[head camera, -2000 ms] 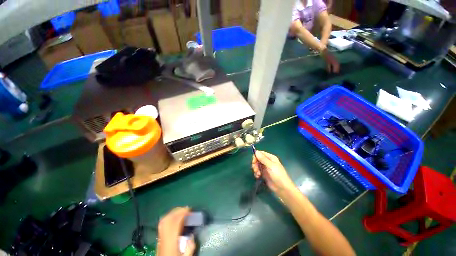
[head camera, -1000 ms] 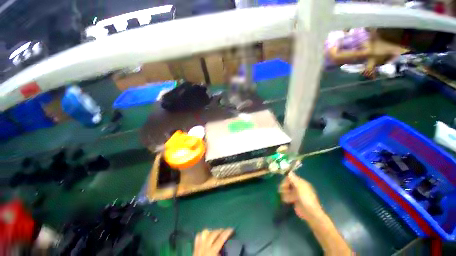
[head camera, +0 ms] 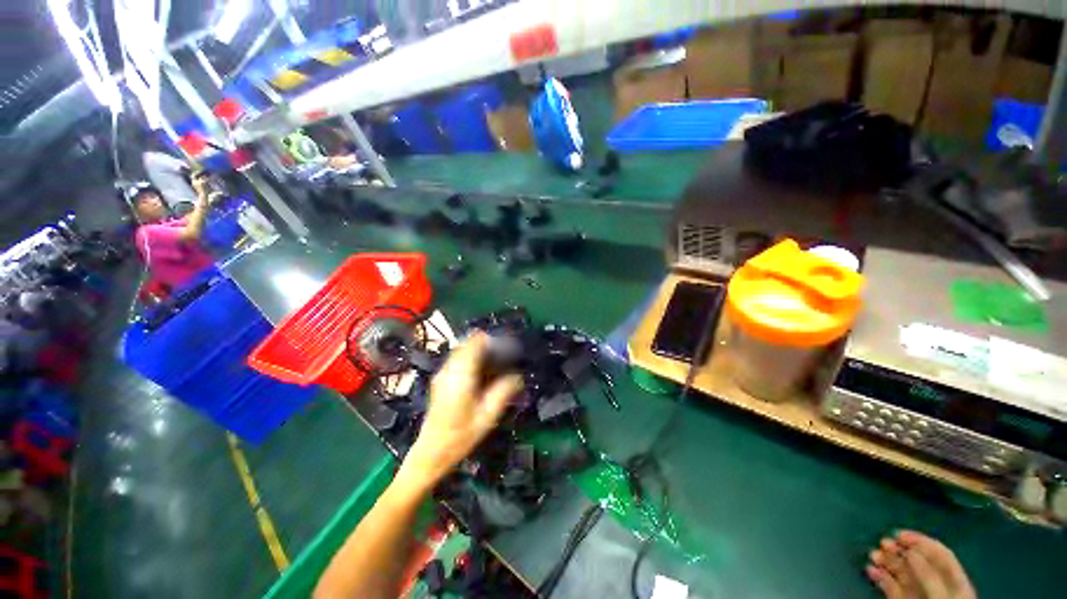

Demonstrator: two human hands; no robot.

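My left hand (head camera: 462, 404) is over the tangled pile of black power adapters (head camera: 562, 404) left of the tester. Its fingers and thumb are closed around a blurred dark adapter (head camera: 504, 350). My right hand (head camera: 919, 566) is low at the right, cut off by the bottom edge, with loosely bent fingers and nothing visible in it. The silver-grey tester (head camera: 924, 412) stands on a wooden board at the right, cut off by the picture's edge. Cream knobs (head camera: 1032, 491) show at its front corner. Black cords (head camera: 571, 550) lie on the bench beside shiny green film (head camera: 638, 503).
A round black fan (head camera: 389, 342) stands by a tilted red basket (head camera: 334, 322) behind my left hand. A shaker bottle with an orange lid (head camera: 796, 293) and a phone (head camera: 688, 319) are on the board. Loose black adapters (head camera: 515, 234) lie beyond the pile. A person in pink (head camera: 173, 248) is far left.
The view has swung left. My left hand has moved to the adapter pile. My right hand has left the knobs and is lower on the bench. The blue basket has gone out of view.
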